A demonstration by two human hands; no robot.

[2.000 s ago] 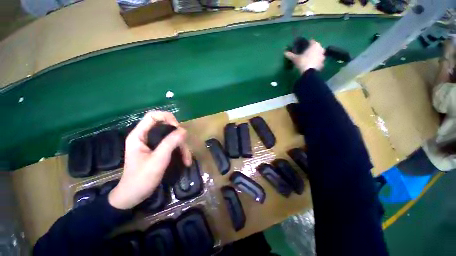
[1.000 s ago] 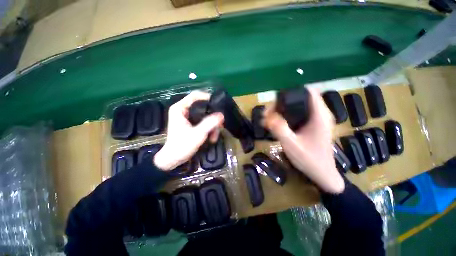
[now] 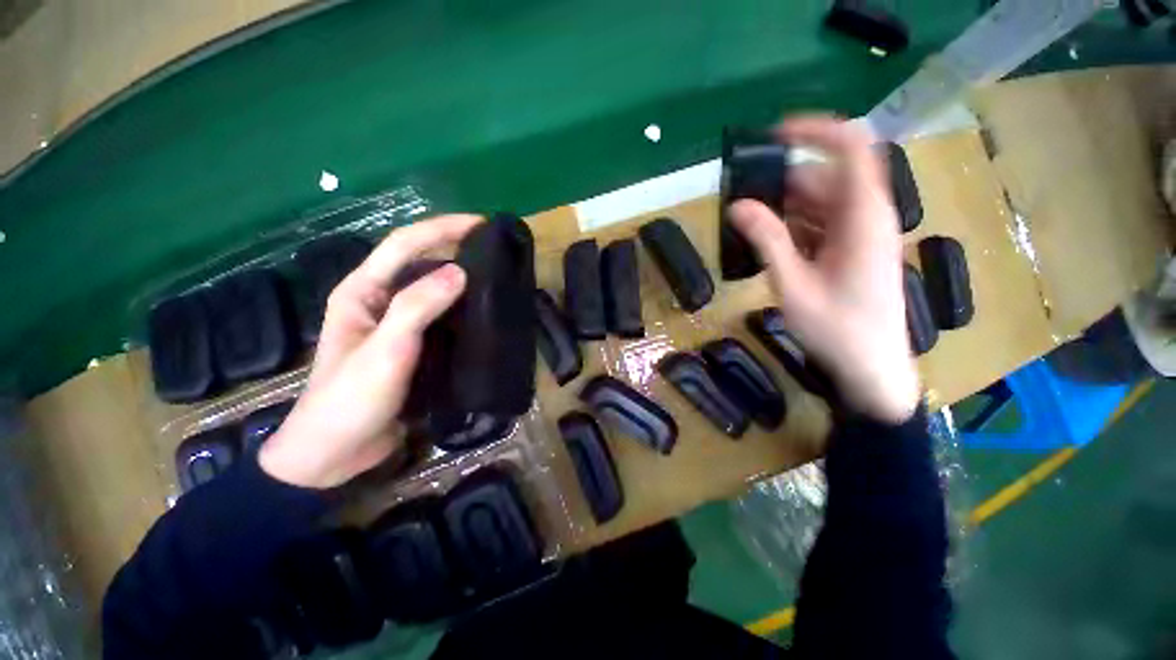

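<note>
My left hand (image 3: 368,342) grips a black plastic housing (image 3: 494,316) over the right part of the clear blister tray (image 3: 548,496); a second dark piece may be in the palm, but the fingers hide it. My right hand (image 3: 838,245) is blurred and holds another black housing (image 3: 754,200) upright near the bench's back edge. Black housings (image 3: 249,325) lie in rows in the tray. Narrow black pieces (image 3: 591,467) lie in loose rows on the cardboard (image 3: 671,484) to the tray's right.
The green conveyor (image 3: 516,116) runs behind the bench, with a black piece (image 3: 867,23) on it near a metal post (image 3: 987,58). A blue stool (image 3: 1064,410) stands at the right. Crinkled clear plastic (image 3: 780,509) hangs below the front edge. A person's sleeve (image 3: 1152,303) shows at far right.
My right hand has come back from the belt with a black housing and now holds it over the back of the bench. My left hand still holds its housing, now upright. The view has shifted.
</note>
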